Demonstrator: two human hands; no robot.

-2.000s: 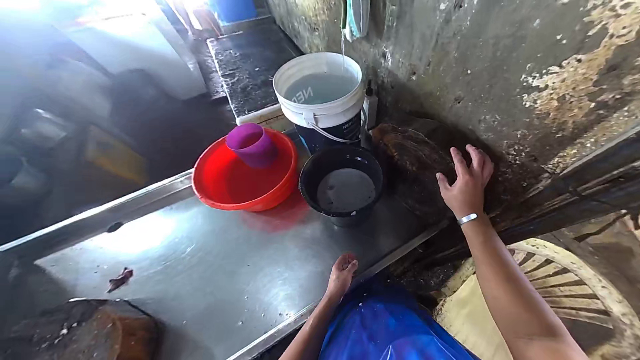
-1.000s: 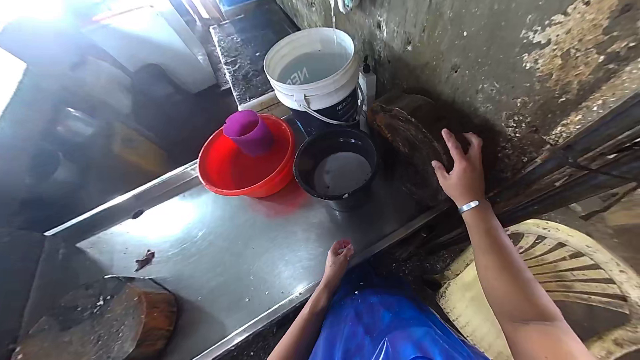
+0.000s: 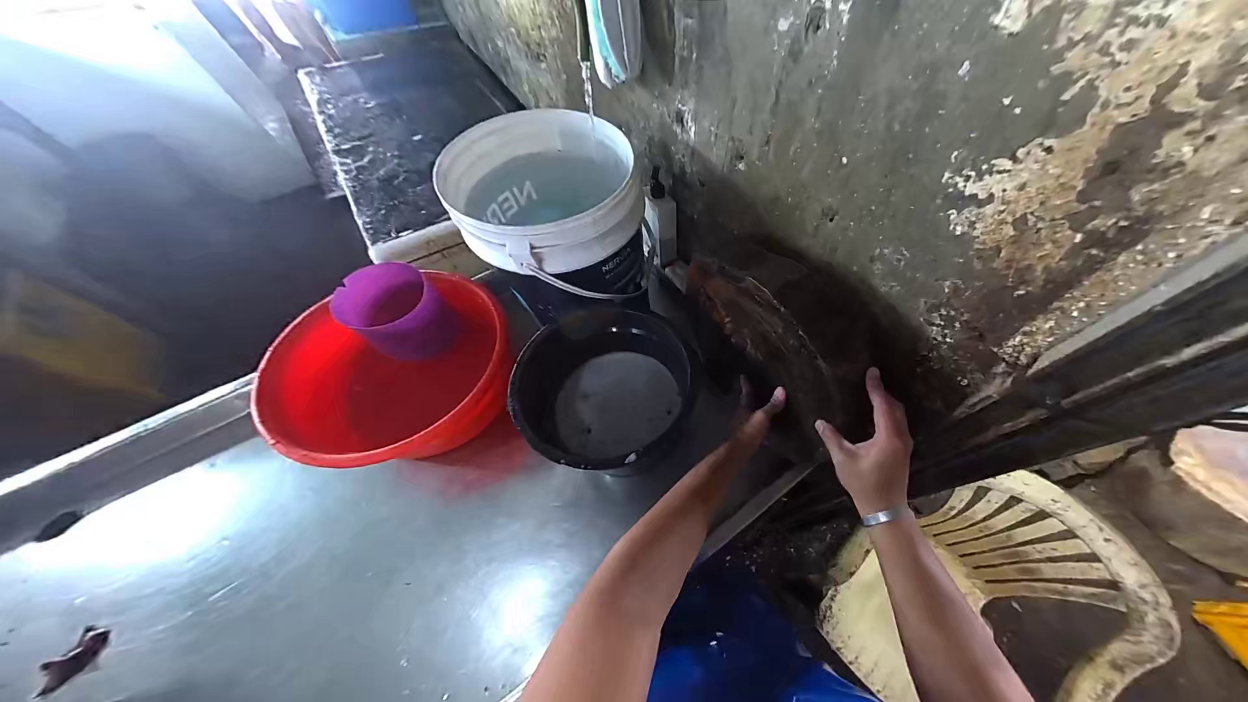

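A dark, round wooden block (image 3: 770,331) leans on edge against the wall, at the right end of the metal table (image 3: 390,565). My left hand (image 3: 759,414) is at the block's lower left side, its fingers partly hidden; contact is hard to tell. My right hand (image 3: 873,448), with a metal band at the wrist, is spread at the block's lower right edge, thumb and fingers apart. Left of my left hand stands a black basin (image 3: 526,390) with greyish liquid. Beside it is a red basin (image 3: 273,419) with a purple plastic mug (image 3: 395,312) in it.
Water runs into a white bucket (image 3: 536,244) behind the black basin. A pump bottle (image 3: 661,219) stands between bucket and wall (image 3: 829,127). A cream plastic chair (image 3: 1141,585) is at lower right. A dark scrap (image 3: 76,661) lies on the table at lower left.
My left hand has moved from the table's front edge, right and forward, to the leaning block. My right hand stays near the block, now lower on it. The view has shifted closer to the basins.
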